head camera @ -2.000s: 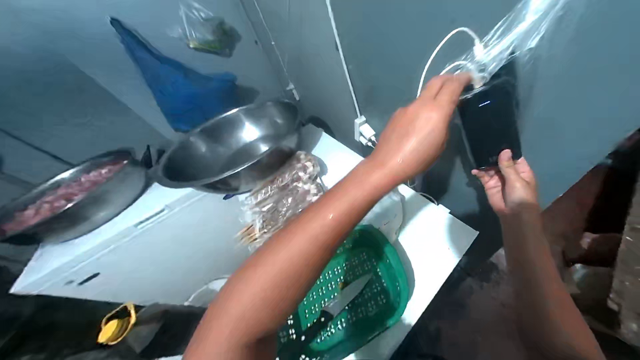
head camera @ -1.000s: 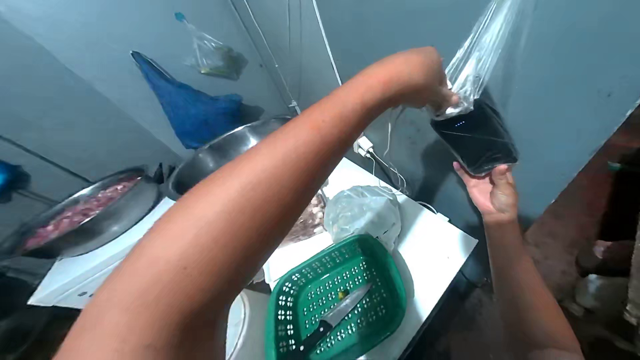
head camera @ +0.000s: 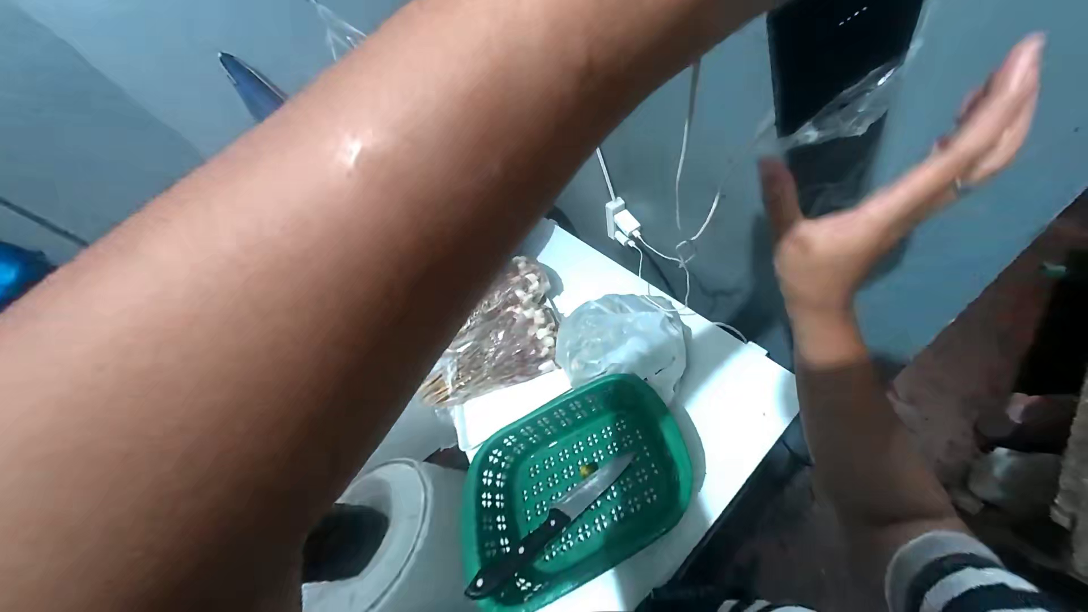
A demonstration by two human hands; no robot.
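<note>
A black smartphone (head camera: 837, 59) hangs against the blue-grey wall inside a clear plastic bag (head camera: 850, 106), whose lower part sags beneath it. My right hand (head camera: 884, 187) is just below and beside the phone, fingers apart, holding nothing. My left forearm crosses the view from lower left to the top edge; the left hand is out of frame. Below, a green plastic basket (head camera: 680, 476) holds a kitchen knife (head camera: 557, 523) with a black handle. Behind it lie a knotted clear plastic bag (head camera: 620, 336) and bagged skewers (head camera: 501, 336).
The basket and bags rest on a white tabletop (head camera: 739, 399). White cables run up the wall from a plug adapter (head camera: 623, 223) behind the table. A large white roll (head camera: 404, 527) stands at the basket's left. Something shiny blue (head camera: 19, 270) is at the left edge.
My right hand has let go of the bagged phone's lower end and opened. My left hand, at the plastic above the phone earlier, has gone up out of view. The phone sits higher in view.
</note>
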